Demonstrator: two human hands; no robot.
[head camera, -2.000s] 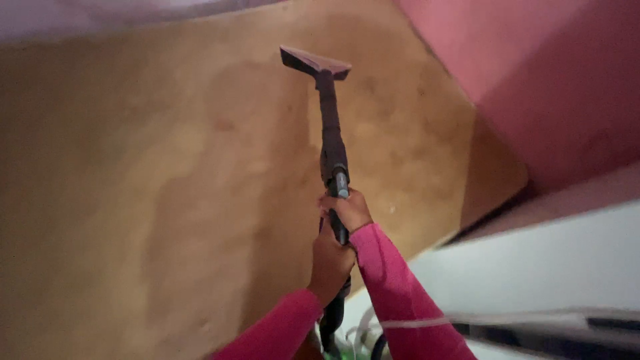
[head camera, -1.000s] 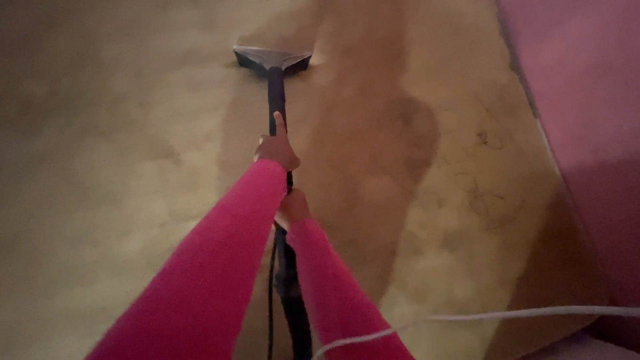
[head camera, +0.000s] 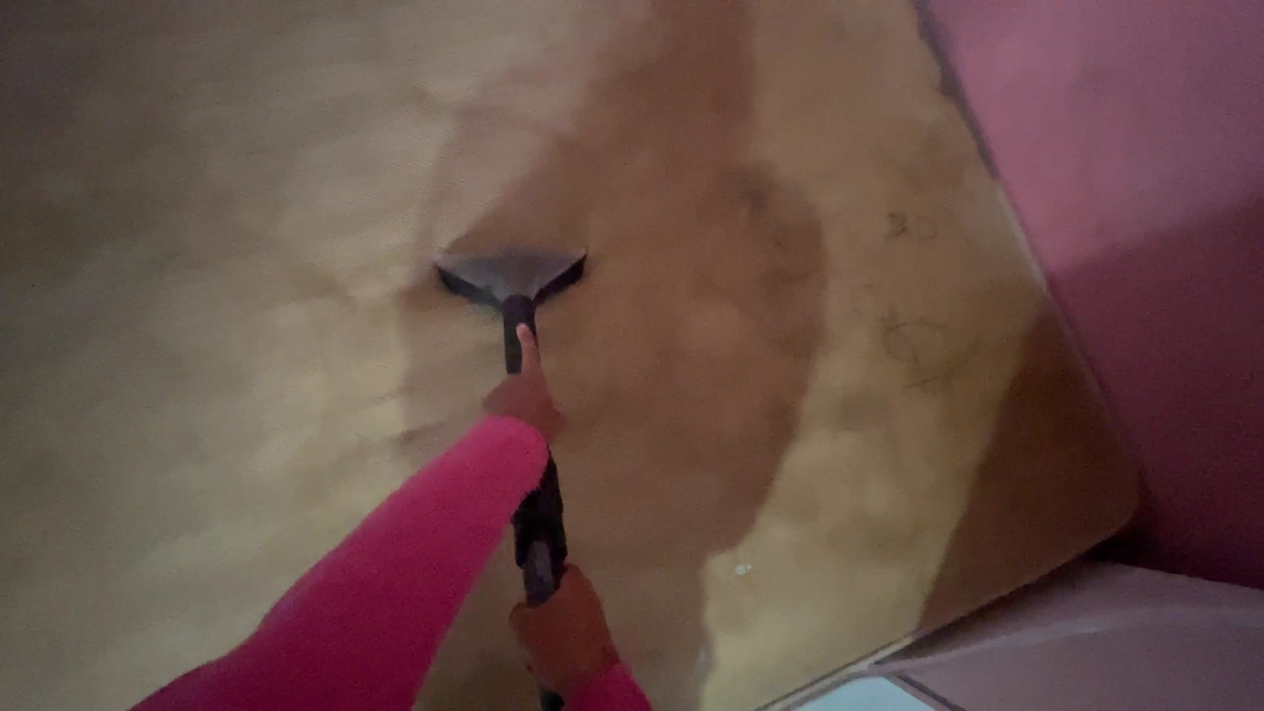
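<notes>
A dark upholstery-cleaning wand (head camera: 539, 513) with a wide, partly clear triangular head (head camera: 513, 272) lies against a stained tan mattress (head camera: 889, 464). Near that head, my left hand (head camera: 528, 400) grips the tube, with one finger stretched along it. Lower down, at the bottom of the view, my right hand (head camera: 568, 627) is closed round the wand's handle. Both arms wear bright pink sleeves. The lower end of the wand runs out of view below.
A pink wall (head camera: 1136, 197) borders the mattress on the right. Past its lower right corner is a pale surface (head camera: 1086, 642). Dark scribble-like marks (head camera: 913, 341) and a large shadow show on the mattress.
My left hand has moved up the wand, from beside my right hand to near the head. The hands stand farther apart than one second ago. The view has shifted.
</notes>
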